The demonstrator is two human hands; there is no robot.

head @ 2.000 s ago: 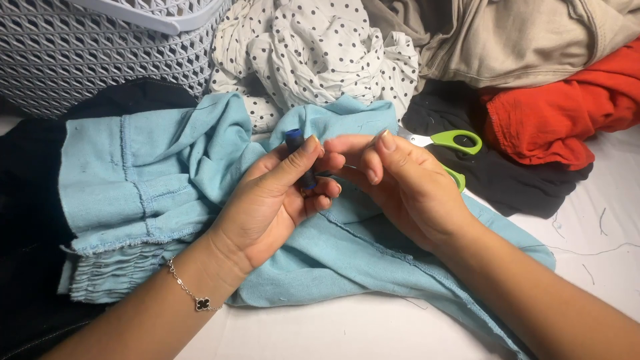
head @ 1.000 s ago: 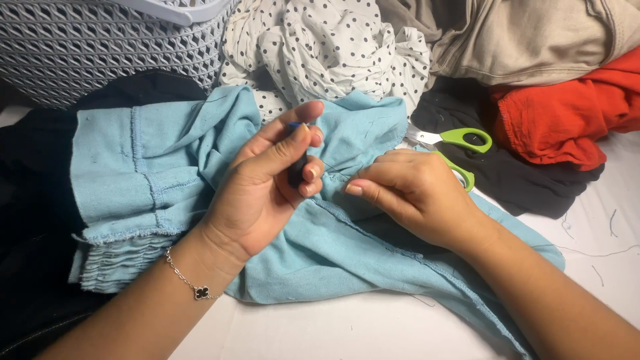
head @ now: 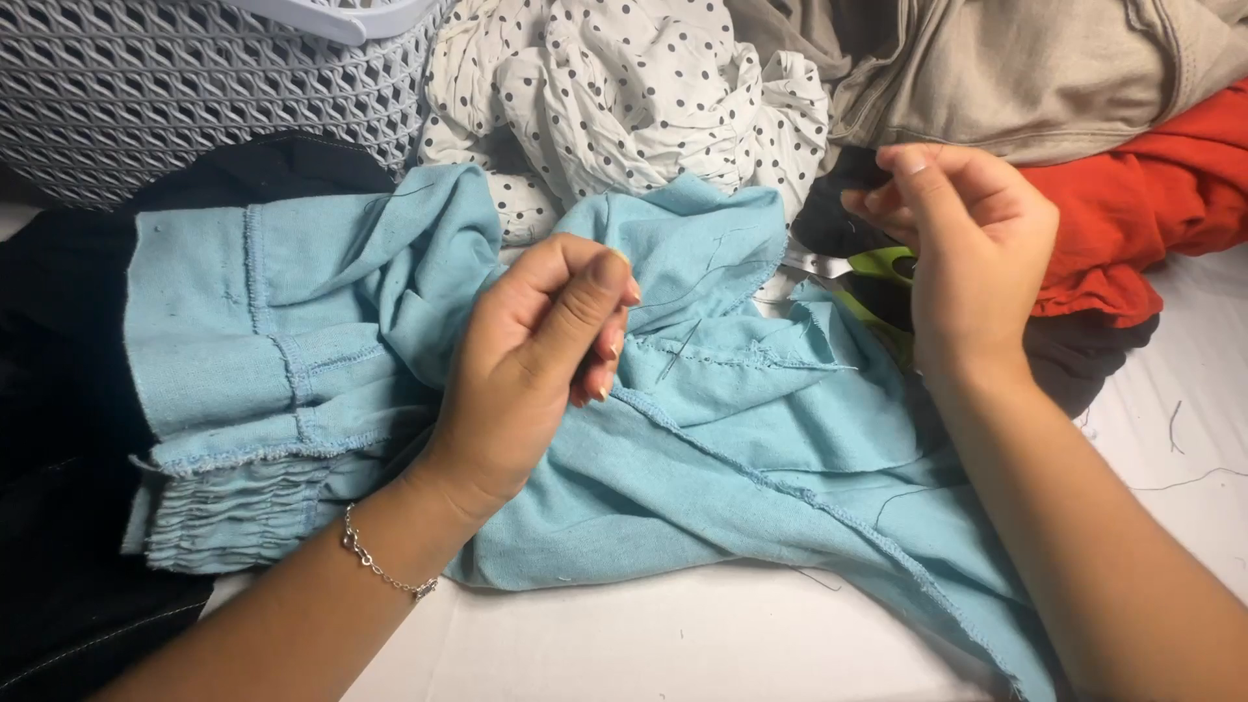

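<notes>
My left hand (head: 546, 361) is over the light blue garment (head: 829, 419), its fingers curled and the thumb against the index finger; what it holds is hidden. A thin dark thread (head: 692, 283) extends from beside those fingertips across the cloth. Up to the right, my right hand (head: 965, 234) has thumb and index finger pinched together, and anything between them is too small to tell. Just beside and partly behind it lie scissors with green and black handles (head: 882, 263). The garment shows stitched seams, frayed edges and a gathered band (head: 234, 517) at the left.
A grey woven-pattern basket (head: 214, 88) stands at the upper left. White polka-dot fabric (head: 643, 97), beige cloth (head: 1033, 78) and red cloth (head: 1131, 214) are piled along the back. Dark cloth (head: 58, 351) lies at the left. Loose threads are on the white surface (head: 1189, 361) at the right.
My right hand has moved up and to the right, away from my left hand. The dark blue object seen in my left hand earlier is out of sight now.
</notes>
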